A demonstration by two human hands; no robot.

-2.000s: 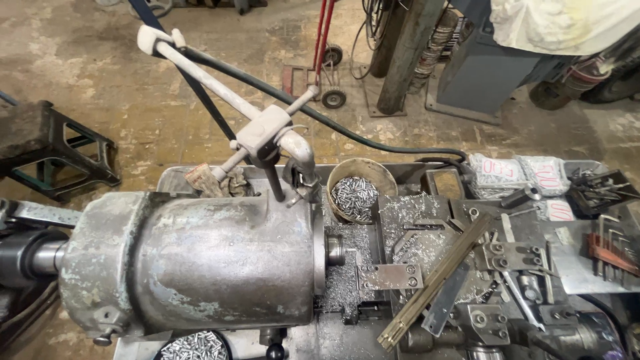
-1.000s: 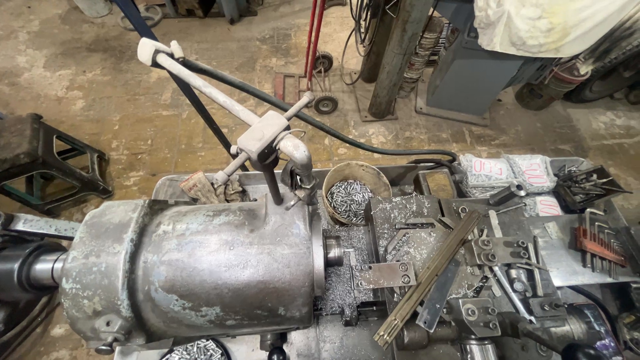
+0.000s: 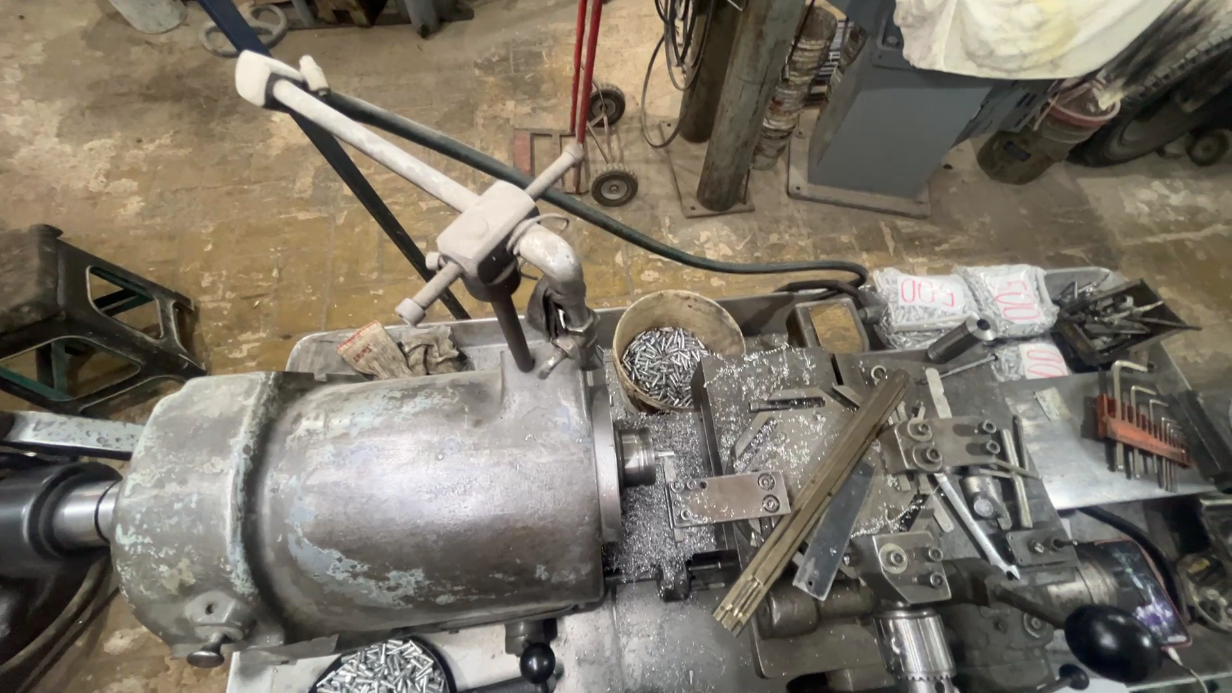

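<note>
Neither my left hand nor my right hand shows in the head view. A lathe's worn metal headstock (image 3: 423, 491) fills the lower left, its spindle nose (image 3: 637, 456) facing a tool block (image 3: 731, 498) on the chip-covered cross slide. Brass-coloured bars (image 3: 818, 496) lie slantwise over the slide, beside a flat steel strip (image 3: 835, 529). An open-end wrench (image 3: 977, 525) rests among the tool holders. At the bottom are a drill chuck (image 3: 914, 647) and a black ball handle (image 3: 1114, 643).
Small metal pins fill a round tub (image 3: 681, 318) behind the spindle and a dark bowl (image 3: 383, 666) in front. Bagged parts (image 3: 929, 303), a tool tray (image 3: 1121, 322) and hex keys in a red holder (image 3: 1141, 431) stand right. A coolant pipe (image 3: 375, 144) crosses above; a stool (image 3: 91, 318) is left.
</note>
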